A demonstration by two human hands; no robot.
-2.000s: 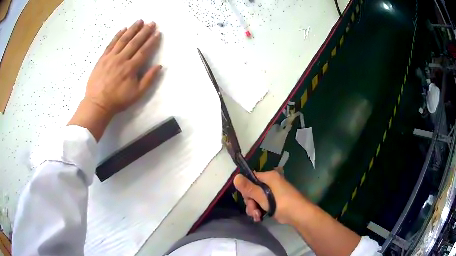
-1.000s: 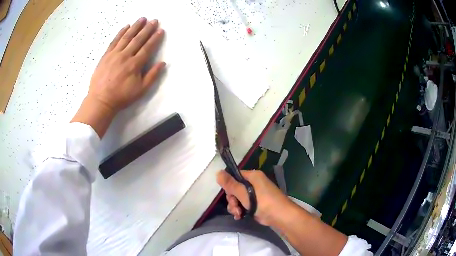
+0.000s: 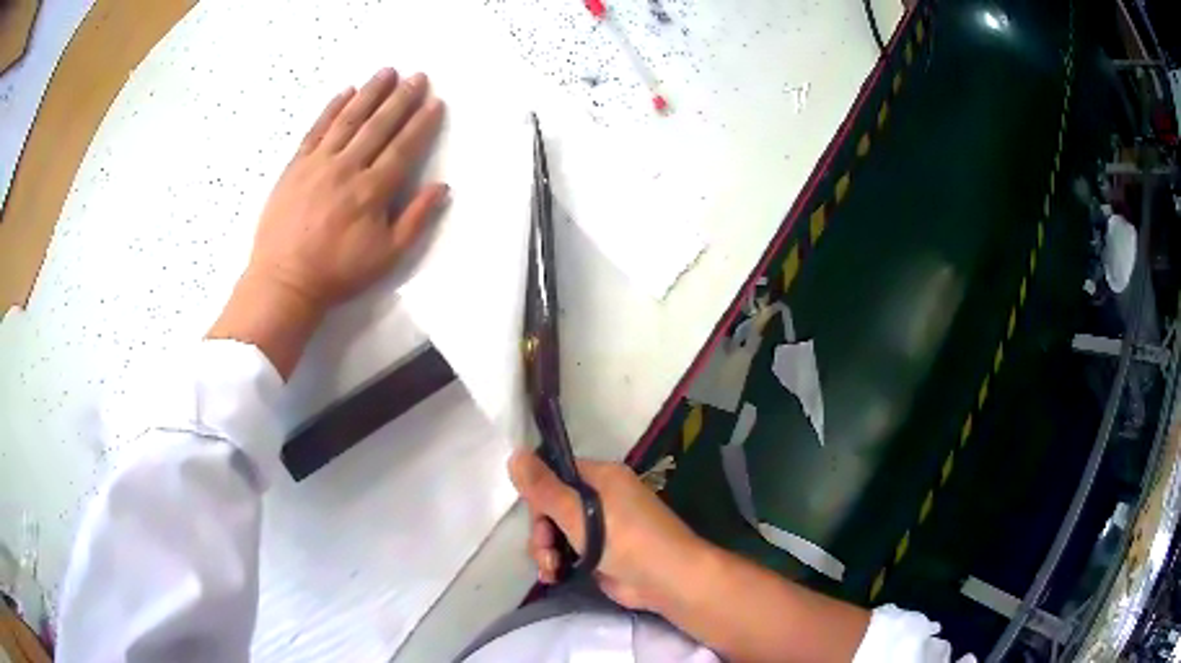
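White fabric (image 3: 350, 557) lies on the table, with a flap of it folded over the right end of a dark bar weight (image 3: 369, 412). My left hand (image 3: 339, 194) lies flat on the cloth, palm down, fingers a little apart, holding nothing. My right hand (image 3: 598, 518) grips the black loop handle of long dark shears (image 3: 541, 279). The blades point away from me and look closed or nearly so, along the cloth's right edge. My right fingers are partly hidden by the handle.
A pen with red ends (image 3: 661, 102) lies at the back of the table (image 3: 751, 156). A tan cardboard pattern (image 3: 65, 117) curves along the far left. White offcuts (image 3: 803, 389) lie on the dark green floor (image 3: 894, 298) beyond the red-trimmed edge, beside yellow-black tape.
The shears and my right hand have moved left, and the blades have turned more upright. A cloth flap now covers part of the weight. A longer strip shows over the floor.
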